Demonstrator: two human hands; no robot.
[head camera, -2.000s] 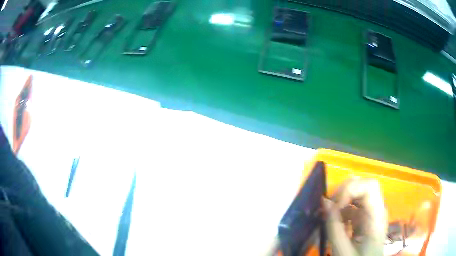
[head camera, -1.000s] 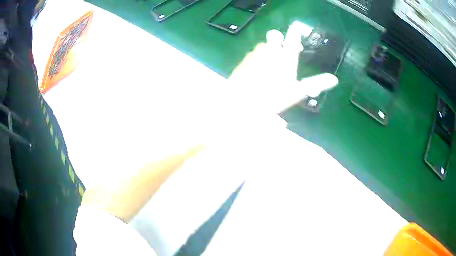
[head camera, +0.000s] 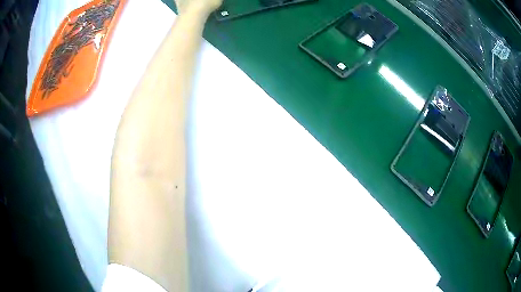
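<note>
My left arm reaches up the left half of the view, and my left hand (head camera: 197, 5) is cut off by the top edge. It is beside the label corner of a black phone middle frame (head camera: 251, 9) on the green belt, also cut off at the top. The fingers are mostly hidden, so I cannot tell whether they grip it. Another frame (head camera: 330, 61) lies flat to the right, with a small white label at its lower corner. My right hand is out of view.
An orange tray (head camera: 74, 94) with thin dark slivers lies at the upper left. More frames (head camera: 421, 191) lie spaced along the green belt (head camera: 348, 125) to the right. White sheeting (head camera: 257, 182) covers the ledge. Clear plastic wrap (head camera: 485, 48) is at the upper right.
The view has swung left. My left hand has moved from over a frame on the belt to the top edge. The yellow-orange tray at the right has left view.
</note>
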